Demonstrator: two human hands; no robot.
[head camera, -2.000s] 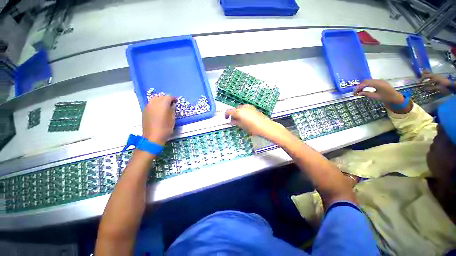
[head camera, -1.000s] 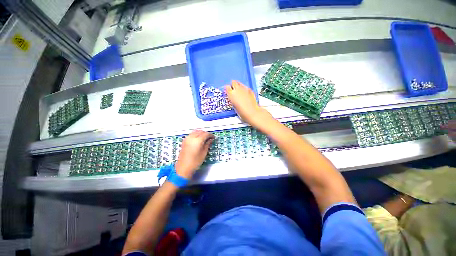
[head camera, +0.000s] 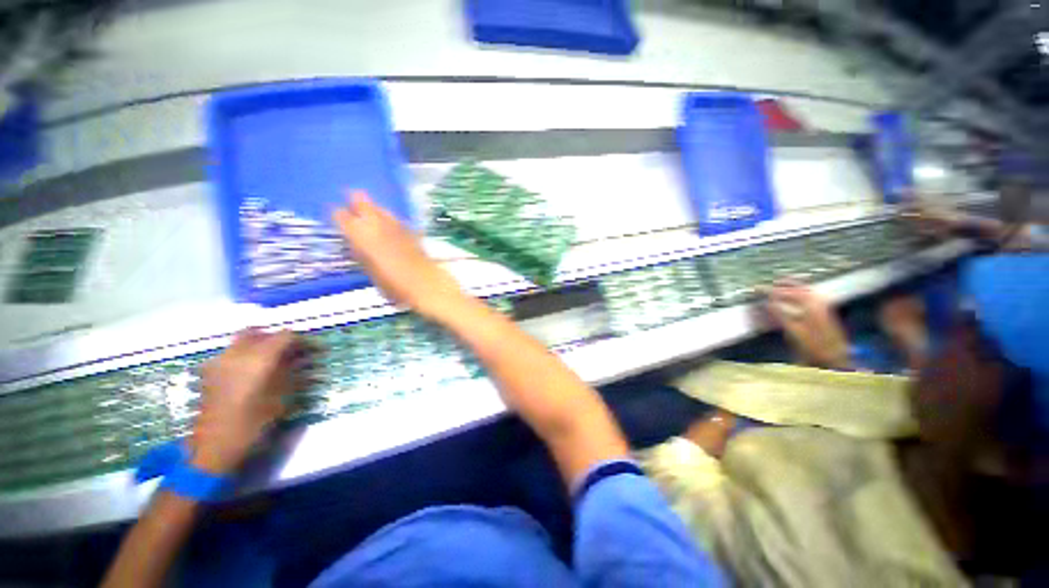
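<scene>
The picture is blurred. My left hand, with a blue strap at the wrist, is over the green circuit board panels in the rail track, fingertips down at the boards. Whether it pinches a component cannot be told. My right hand reaches over the near right part of the blue component tray, its fingertips at the heap of small white and dark components. What its fingers hold is too blurred to tell.
A green panel stack lies right of the tray. A single panel lies far left. Further blue trays stand right and at the back. Metal rails edge the track. Co-workers' hands are at the right.
The view has swung right, so the tray and boards sit further left. My left hand has gone from the tray to the boards; my right hand from beside the panel stack to the tray.
</scene>
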